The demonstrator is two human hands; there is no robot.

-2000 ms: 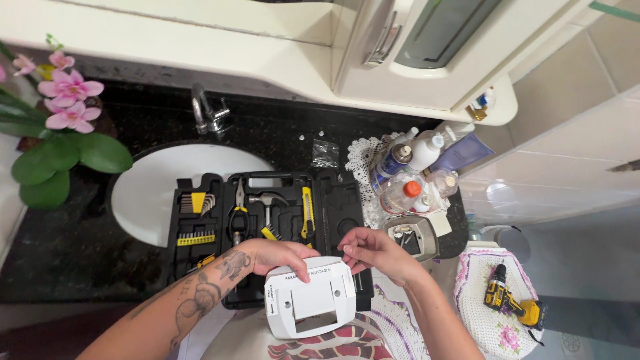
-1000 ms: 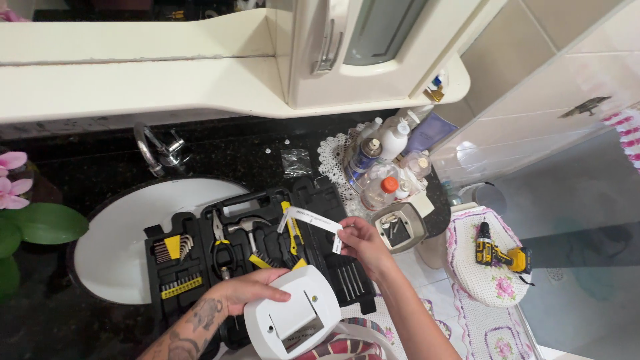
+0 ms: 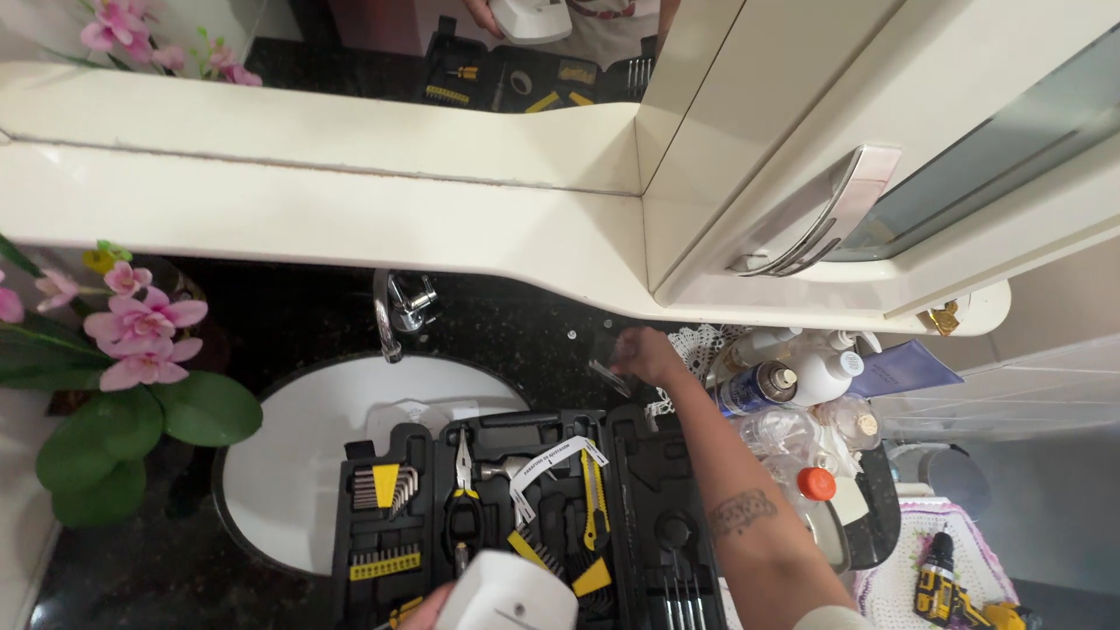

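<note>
My left hand is at the bottom edge, mostly out of view, its fingers against a white plastic housing. My right hand reaches over the black granite counter and has its fingers on a small clear plastic bag. A white paper strip with printing lies bent across the open black tool case, over the claw hammer. Pliers, a yellow utility knife, hex keys and a bit row sit in the case.
The white sink and chrome faucet are behind the case. Bottles crowd the right, beside a lace doily. A cabinet shelf overhangs the counter. Orchids stand left; a yellow-black drill lies lower right.
The paper strip, in my right hand a second ago, now lies on the tool case. My right hand has moved to the plastic bag at the back of the counter. The view has shifted strongly.
</note>
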